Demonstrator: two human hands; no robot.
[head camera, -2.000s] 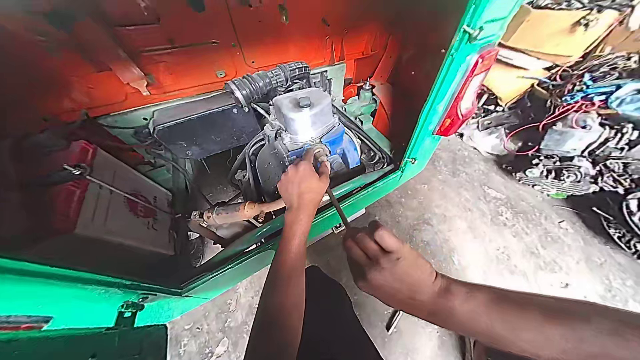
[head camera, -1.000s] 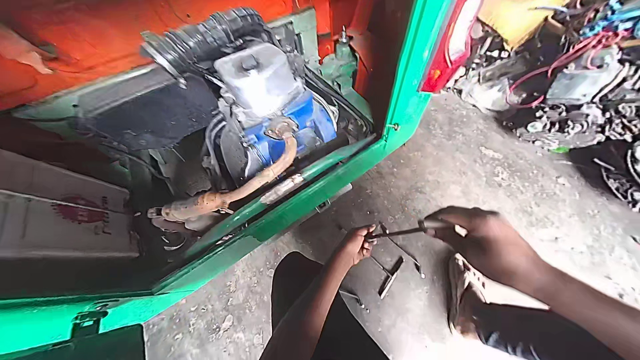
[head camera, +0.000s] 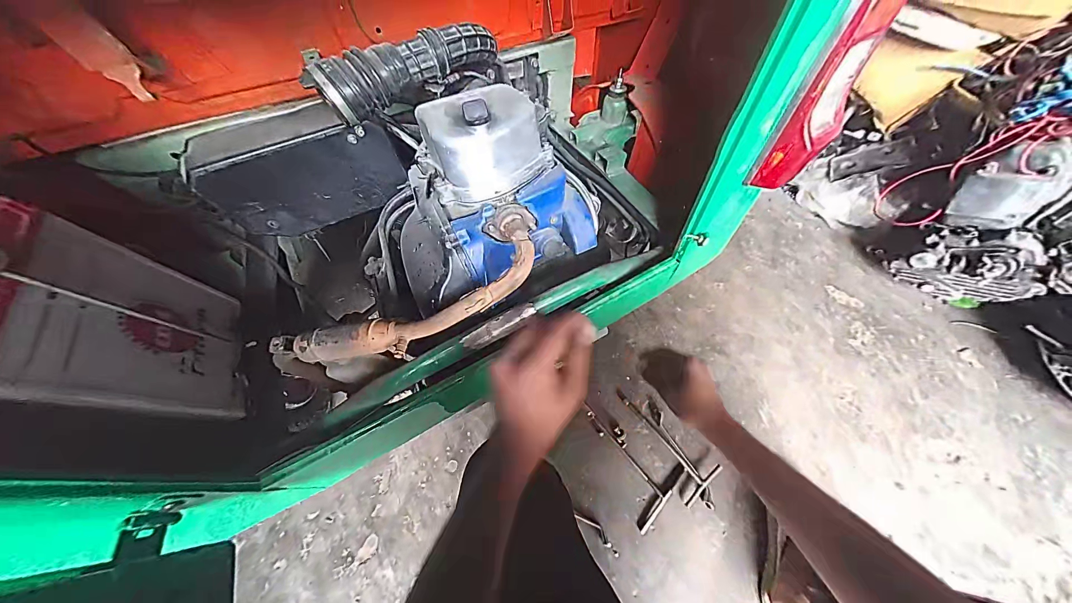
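My left hand (head camera: 540, 381) is blurred, with curled fingers, just in front of the green sill (head camera: 624, 301) of the engine bay; whether it holds something small cannot be made out. Lower and to the right, my right hand (head camera: 682, 385) is over the concrete floor above several metal hand tools (head camera: 662, 444), its fingers dark and blurred. Inside the bay stands an engine with a silver cover (head camera: 481, 138) and a blue cylinder head (head camera: 565, 205). A rusty exhaust pipe (head camera: 494, 293) runs from its flange (head camera: 512, 223) down left to a wider rusty section (head camera: 343, 339).
A box-shaped battery (head camera: 126, 318) stands at the left of the bay, and a black corrugated hose (head camera: 394, 71) arches over the engine. A red tail light (head camera: 816, 109) is on the right body edge. Engine parts and wires (head camera: 988, 243) lie on the floor at the right.
Both hands were at the exhaust flange with a rod-like tool, then held it low over the floor. Now my left hand is raised near the sill, and that tool no longer shows between the hands.
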